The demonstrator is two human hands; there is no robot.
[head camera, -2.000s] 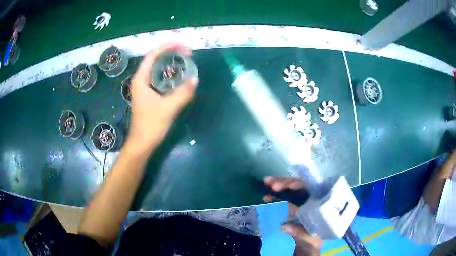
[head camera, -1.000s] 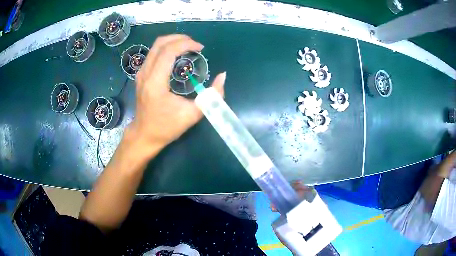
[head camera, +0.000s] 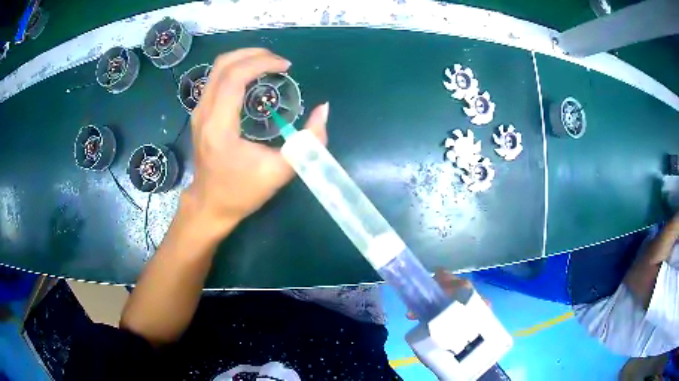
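My left hand [head camera: 238, 149] holds a grey see-through fan housing [head camera: 292, 97] from its left side, with the spoked, copper-coloured centre facing up. My right hand [head camera: 450, 286] is mostly hidden behind the dispensing gun [head camera: 460, 336] and holds it from below. The gun's long translucent syringe barrel [head camera: 342, 197] points up and left. Its green nozzle tip [head camera: 283, 125] reaches into the housing's centre; whether it touches the centre cannot be told. Several other housings [head camera: 153, 168] stand at the left. Several white fan blades [head camera: 508, 141] lie at the right.
The dark green bench [head camera: 357, 82] has a worn white rail [head camera: 357, 16] along its far side. A grey post [head camera: 622, 28] stands at the upper right. A housing with a blade inside [head camera: 572, 117] stands right of the bench seam. Another person's arm [head camera: 648, 275] is at the right edge.
The gun has swung left from over the bench, and its tip now meets the housing. Since one second ago, hand, housing and tip have shifted slightly left together.
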